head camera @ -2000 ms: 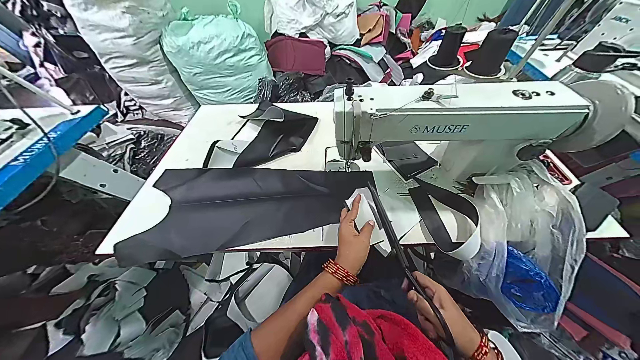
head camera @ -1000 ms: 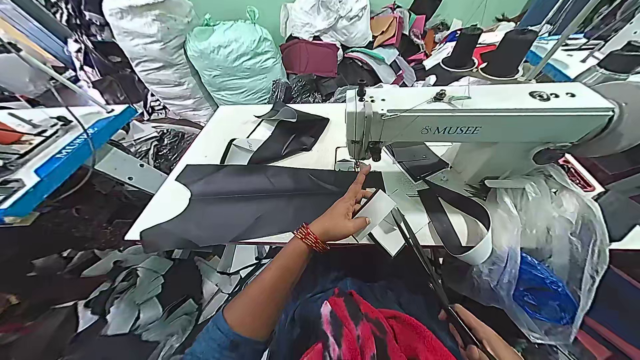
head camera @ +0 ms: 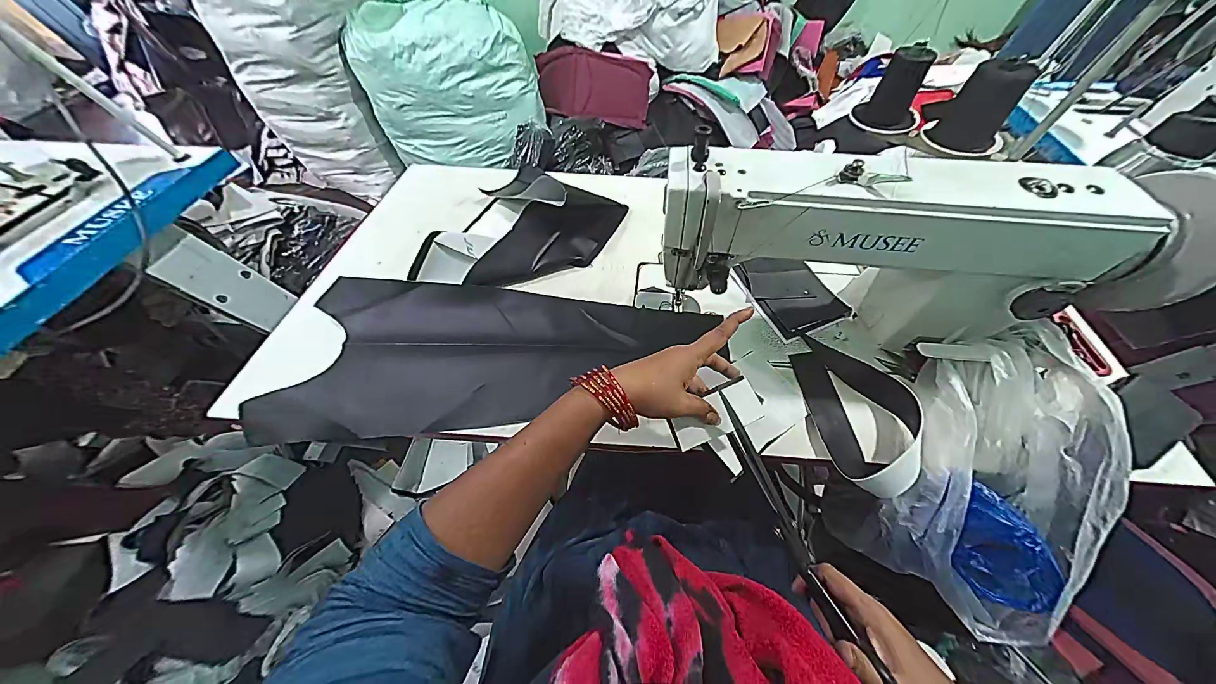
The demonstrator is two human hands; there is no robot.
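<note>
My left hand (head camera: 686, 380), with red bangles at the wrist, holds a small white-backed piece (head camera: 717, 408) at the table's front edge, its index finger pointing away under the needle area. Long dark scissors (head camera: 774, 494) are in my right hand (head camera: 869, 627) at the lower right, their tips at the small piece. A large black sheet of material (head camera: 494, 356) lies flat on the white sewing table (head camera: 380, 223), its right end beside my left hand. Above that end stands the Musee sewing machine (head camera: 912, 218); whether its foot touches the sheet I cannot tell.
Black and white pieces (head camera: 556, 233) lie behind the sheet. A black strip with a white back (head camera: 893, 423) loops over the front edge beside a clear plastic bag (head camera: 1035, 513). Thread cones (head camera: 978, 104) stand behind the machine. Scraps (head camera: 237, 532) lie below left; stuffed sacks (head camera: 442, 81) stand behind.
My left hand has turned, and its index finger now extends toward the needle area. My right hand with the scissors has moved lower, toward the bottom of the view. The view has shifted slightly.
</note>
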